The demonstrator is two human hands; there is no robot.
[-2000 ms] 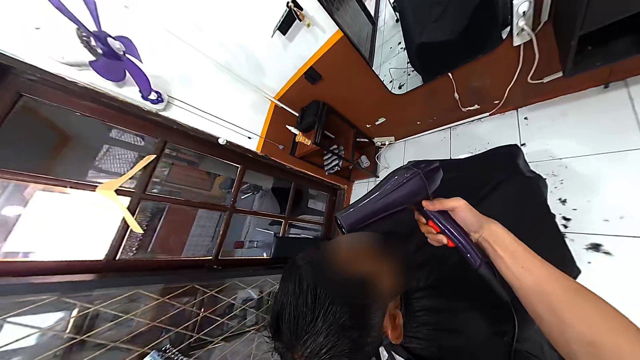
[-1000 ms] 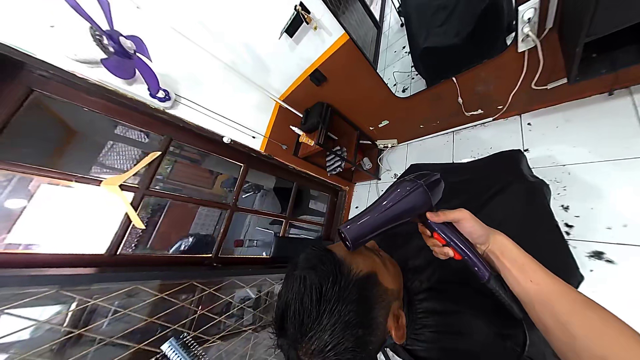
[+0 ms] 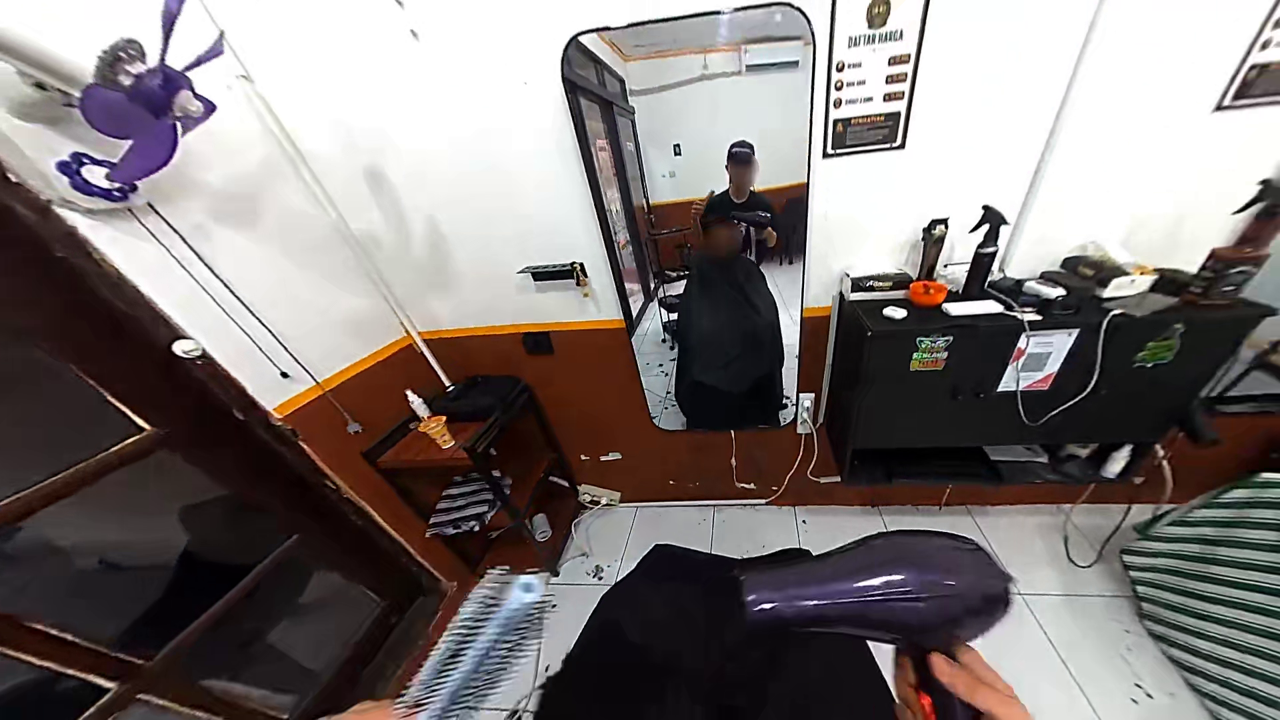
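Note:
My right hand point(image 3: 960, 685) grips the handle of a dark purple hair dryer point(image 3: 880, 590) at the lower right, its nozzle pointing left. At the bottom left, only a small part of my left hand point(image 3: 365, 711) shows, at the lower end of a hairbrush point(image 3: 485, 640) with dark bristles and a light blue back; the grip itself is cut off by the frame. Between brush and dryer lies a black cape point(image 3: 700, 640). The seated person's head is out of view below, though the wall mirror point(image 3: 735, 330) shows a caped person with someone standing behind.
A wooden shelf rack point(image 3: 430, 445) holding a spray bottle and cup stands at the left wall. A black cabinet point(image 3: 900, 390) on the right carries clippers, a spray bottle and an orange bowl point(image 3: 928, 293). Cords hang to the tiled floor, which bears hair clippings. Green-striped fabric point(image 3: 1215, 580) is at far right.
The view has swung up and levelled toward the mirror. The seated person's head has left view. The brush, partly visible at the bottom one second ago, now shows larger beside my left hand.

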